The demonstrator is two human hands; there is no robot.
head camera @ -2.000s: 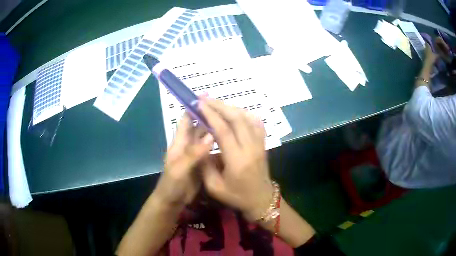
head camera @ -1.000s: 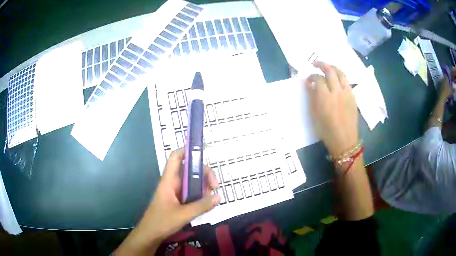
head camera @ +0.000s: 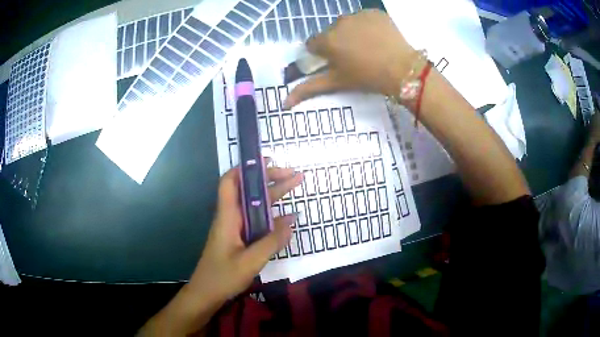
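My left hand (head camera: 247,220) holds the black appliance with purple trim (head camera: 252,164) upright, its dark tapered tip pointing away from me. It is over the left part of the outlined label sheet (head camera: 329,227), which shows rows of black-outlined rectangles; the upper rows are partly empty. My right hand (head camera: 358,56) is over the sheet's top edge, thumb and index finger apart, thumb tip by the top row of rectangles. A small pale piece (head camera: 310,64) shows between the fingers; whether they grip it is unclear.
Grey label strip (head camera: 191,66) lies diagonally behind. Small-mark sheet (head camera: 27,99), blank sheet (head camera: 82,79) and clear film (head camera: 26,178) are at far left. Plain white sheets (head camera: 447,33), crumpled white paper (head camera: 508,125), bottle (head camera: 516,39) and a co-worker's sleeve (head camera: 569,224) are at right.
My right hand has moved left from the plain sheets to the outlined label sheet's top. The appliance stays in my left hand, which it first shared with the right hand near it.
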